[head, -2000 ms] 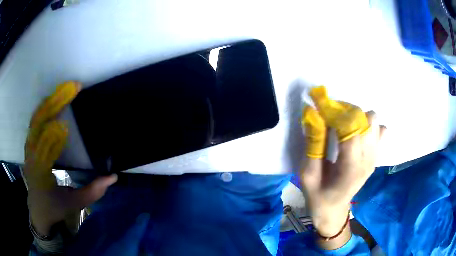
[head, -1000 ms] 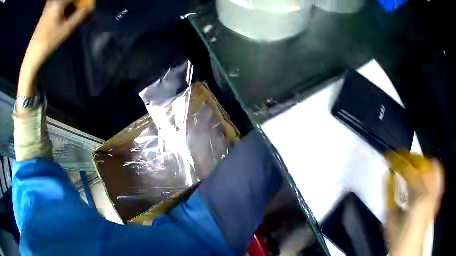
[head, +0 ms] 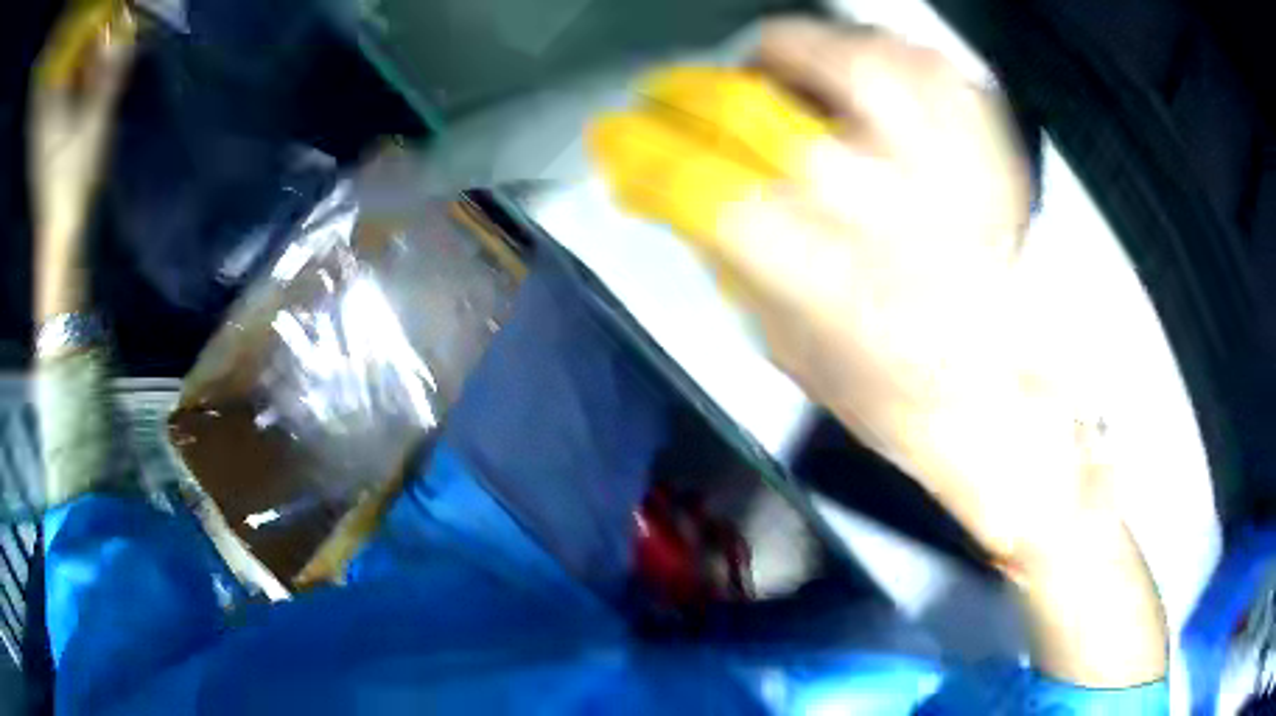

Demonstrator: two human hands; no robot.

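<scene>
My right hand (head: 854,210), with yellow finger cots, is large and blurred over the white mat (head: 777,385). Its fingers point left; whether they hold anything cannot be told. A dark smartphone (head: 875,483) lies on the mat, partly hidden under my right wrist. My left hand (head: 87,63), also with yellow cots, is small and blurred at the top left corner, reached out over a dark area. A pale shiny scrap shows beside its fingers, but whether it is held cannot be told.
An open brown carton (head: 231,462) with crinkled clear plastic (head: 364,350) stands at left, below the bench edge. The dark green glass-edged bench (head: 490,49) lies beyond. A blurred red object (head: 672,546) is under the bench edge. Something blue (head: 1231,595) shows at lower right.
The view has shifted. My right hand has moved left and closer to the camera, across the mat. My left hand remains stretched out at the top left. The NUU-marked phone is no longer visible.
</scene>
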